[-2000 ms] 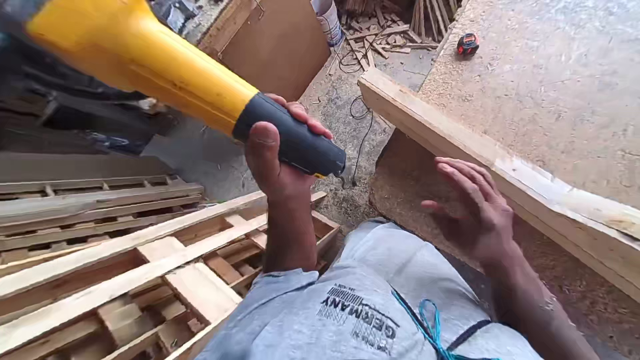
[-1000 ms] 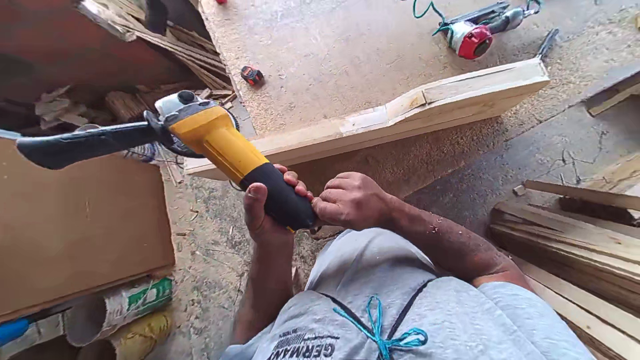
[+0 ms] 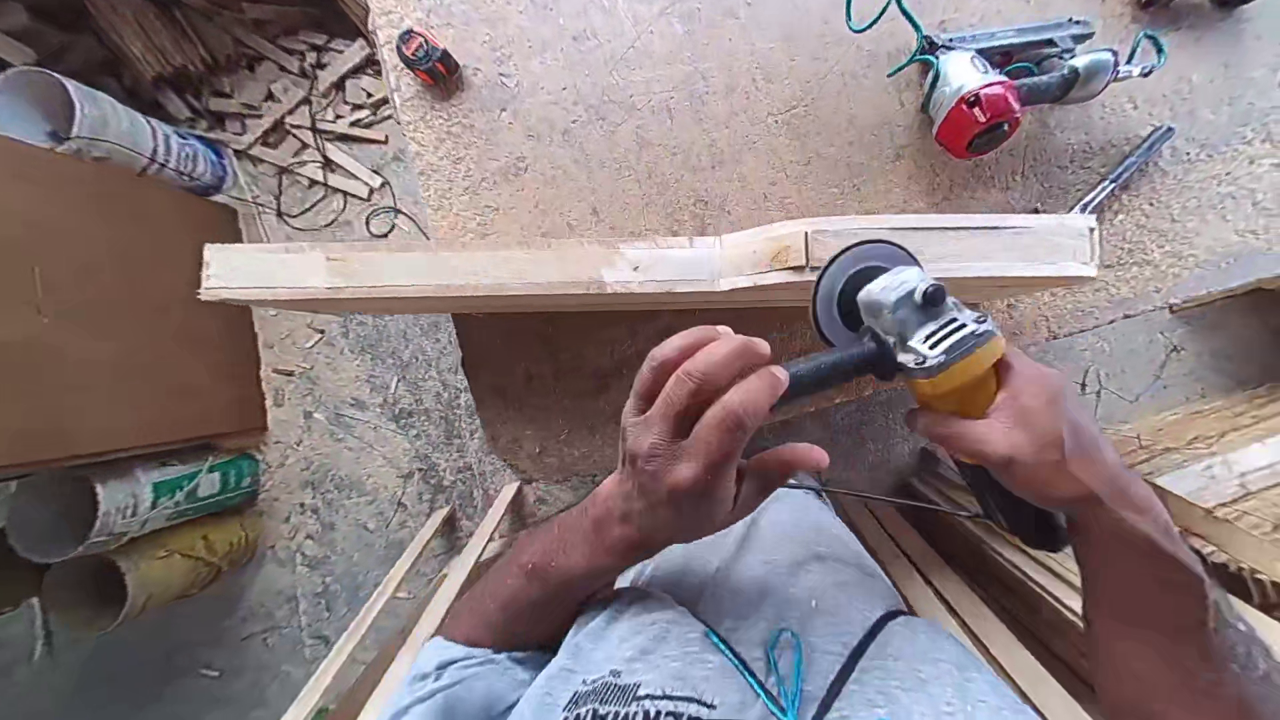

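Observation:
My right hand (image 3: 1030, 430) is closed around the yellow body of an angle grinder (image 3: 955, 370), whose disc faces the right part of a long wooden workpiece (image 3: 460, 272). Whether the disc touches the wood I cannot tell. My left hand (image 3: 700, 435) has its fingers apart beside the end of the grinder's black side handle (image 3: 830, 372) and does not grip it. The workpiece lies along the near edge of the worktable, with a raised, stepped section right of its middle.
On the worktable (image 3: 640, 120) lie a tape measure (image 3: 428, 60), a red and grey pneumatic nailer (image 3: 985, 110) and a metal tool (image 3: 1125, 168). Wood scraps (image 3: 310, 120) and buckets (image 3: 150, 500) are at the left. Wooden strips (image 3: 1000, 620) stand near my right side; a cord hangs below the grinder.
The grinder has passed from my left hand to my right, and its disc is now at the workpiece. My left hand has let go of the body. The view has shifted.

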